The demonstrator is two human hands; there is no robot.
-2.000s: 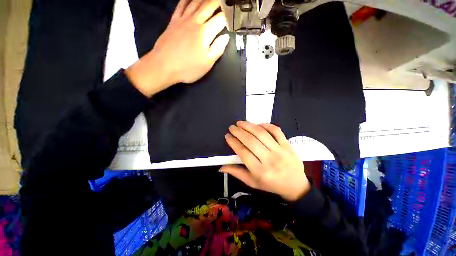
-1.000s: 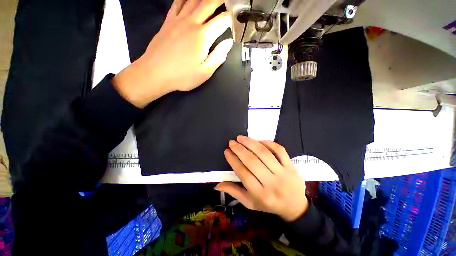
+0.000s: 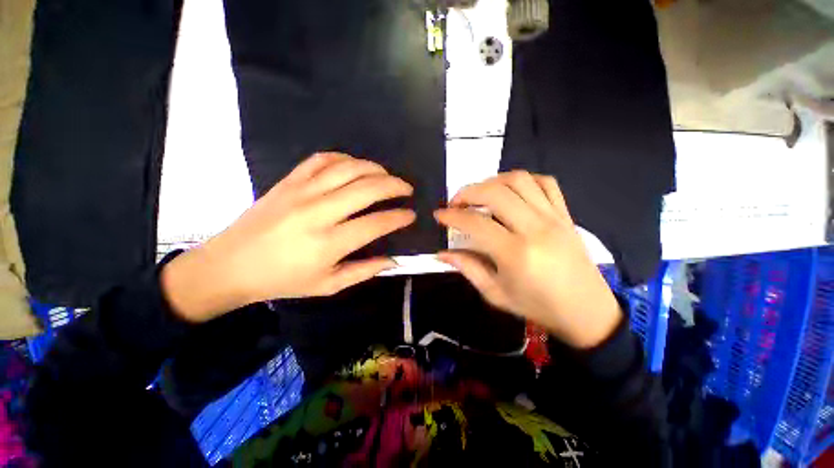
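Observation:
A black cut panel lies flat under the presser foot, its right edge running straight towards me. My left hand is at the panel's near end, fingers on top and thumb at its near edge. My right hand is at the near right corner, fingertips and thumb at the edge. Both hands seem to pinch the cloth; the thumb contacts are partly hidden. The tension dial shows at the top.
Black cut pieces lie right of the foot, a longer black stack at far left beside tan cardboard. Blue crates stand below the table at right and left. A printed ruler runs along the table's near edge.
My left hand has come down from beside the foot to the panel's near end. My right hand has stayed near the corner, its fingers more bent. The view has shifted towards the near side.

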